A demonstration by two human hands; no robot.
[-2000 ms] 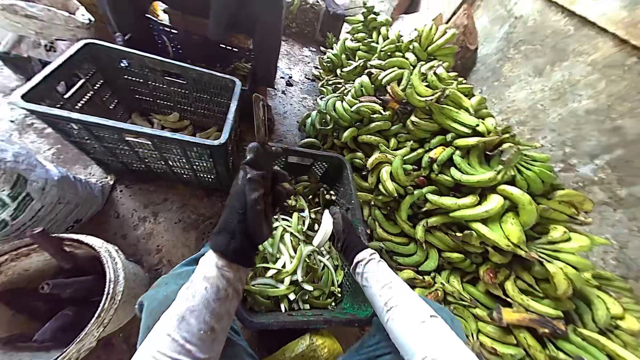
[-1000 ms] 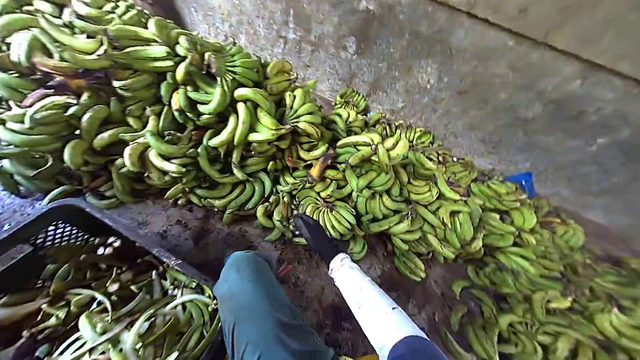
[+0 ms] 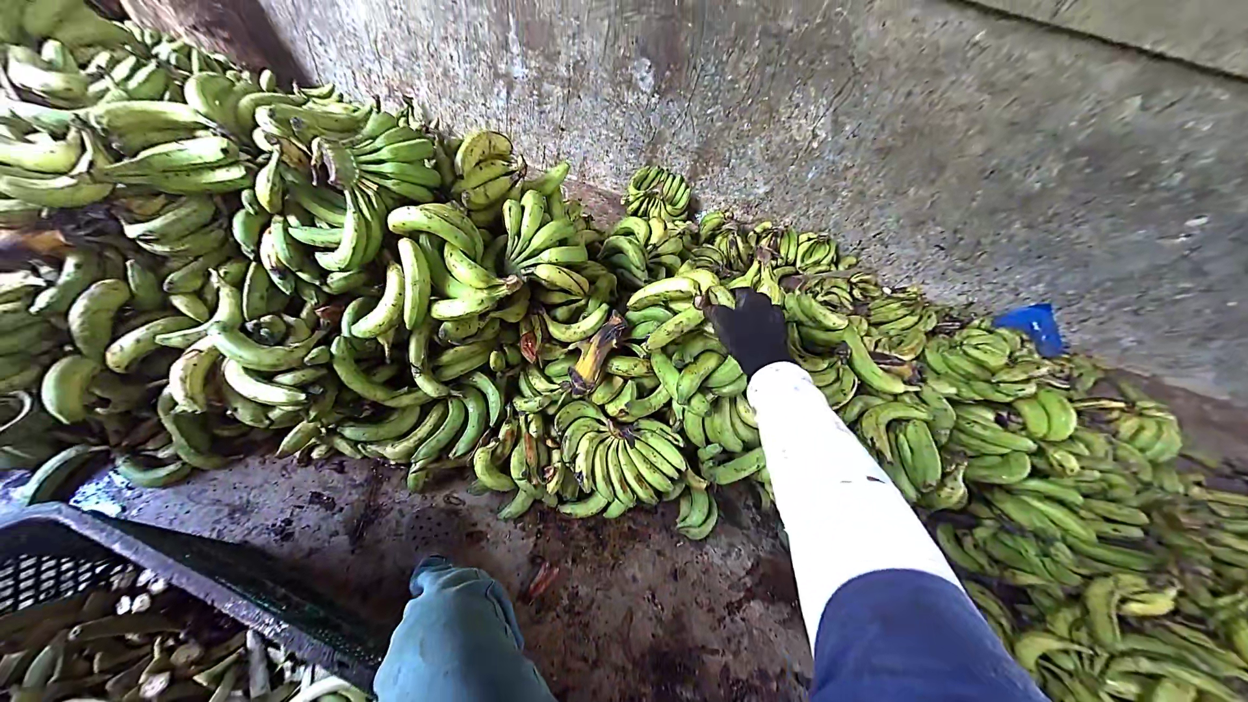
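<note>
My right hand (image 3: 751,330), in a black glove with a white sleeve behind it, reaches out to the middle of a long heap of green bananas or plantains (image 3: 390,302). Its fingers touch a bunch (image 3: 682,292) near the wall side of the heap; whether they grip it is hidden by the back of the glove. A rounded hand of small green fruit (image 3: 624,458) lies at the heap's near edge. My left hand is out of view. A dark plastic crate (image 3: 224,585) at the lower left holds green peels.
Behind the heap rises a rough concrete wall (image 3: 780,117). A blue scrap (image 3: 1035,330) lies at its foot on the right. The wet, stained floor (image 3: 624,595) shows between heap and my knee (image 3: 458,634). More fruit spreads to the lower right.
The view has swung right from the crates to the heap. Two seconds ago both gloved hands were over the crate of peels; my right hand has since moved onto the heap, farther in toward the wall.
</note>
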